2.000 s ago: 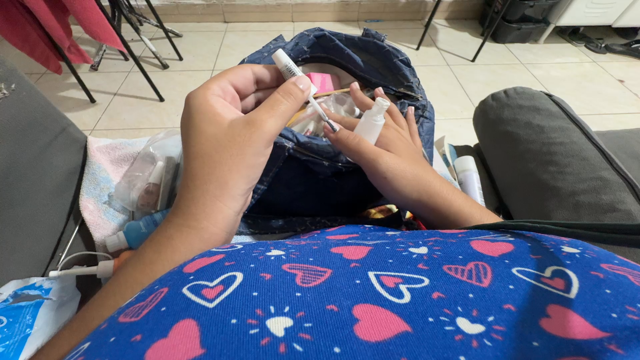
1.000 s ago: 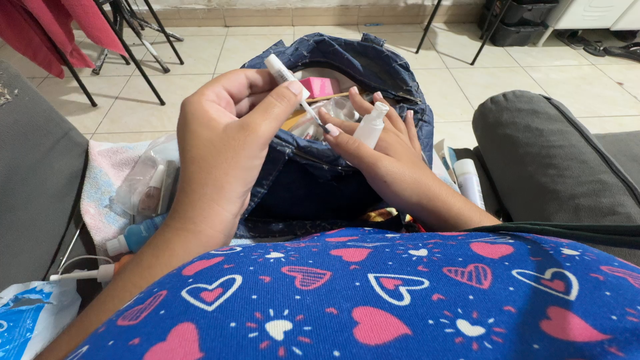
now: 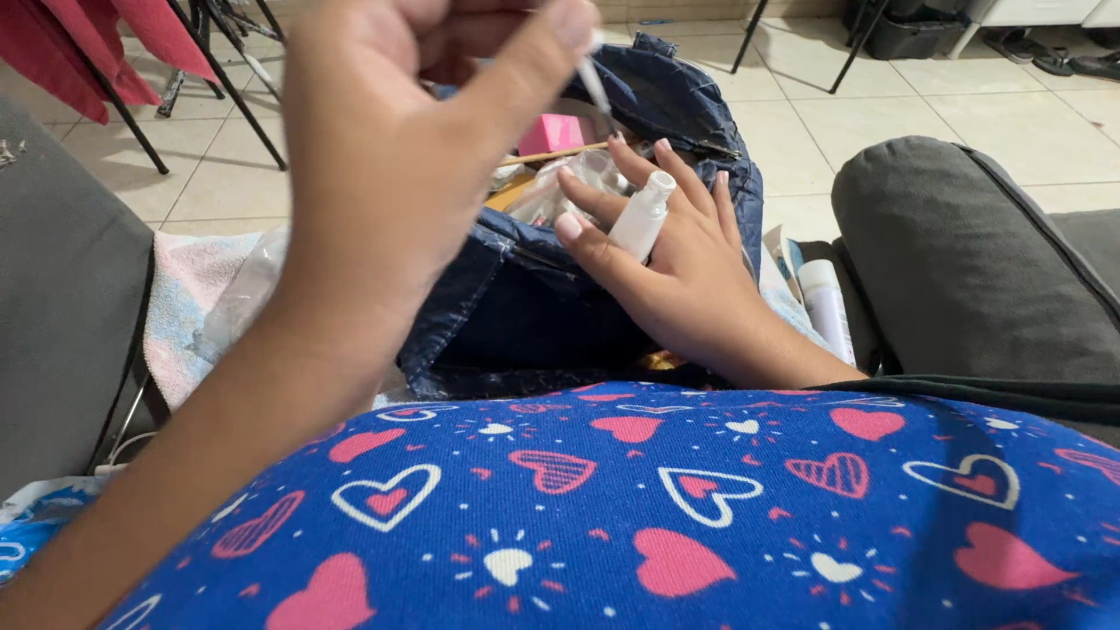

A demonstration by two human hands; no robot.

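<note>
My left hand [image 3: 411,131], blurred and large, pinches the cap of a nail polish brush [image 3: 597,83] between thumb and fingers; the cap is mostly hidden. The dark brush tip is at a fingernail of my right hand [image 3: 691,236], whose fingers are spread, palm down. A small white nail polish bottle [image 3: 641,217], uncapped and tilted, is held between the fingers of my right hand. Below both hands stands a dark blue fabric bag [image 3: 542,306], holding a pink block [image 3: 551,134], a thin wooden stick [image 3: 560,153] and clear plastic bags.
A grey cushion roll [image 3: 971,254] lies at the right, beside a white capped bottle [image 3: 825,306]. At the left are a pastel towel [image 3: 188,289], clear plastic and a grey padded surface [image 3: 61,262]. Thin black legs [image 3: 236,83] and pink cloth [image 3: 114,52] stand behind on the tiled floor.
My left hand has moved up and appears closer to the camera, still holding the brush cap. The brush tip has moved from near one finger to the nail of another. My right hand still holds the bottle.
</note>
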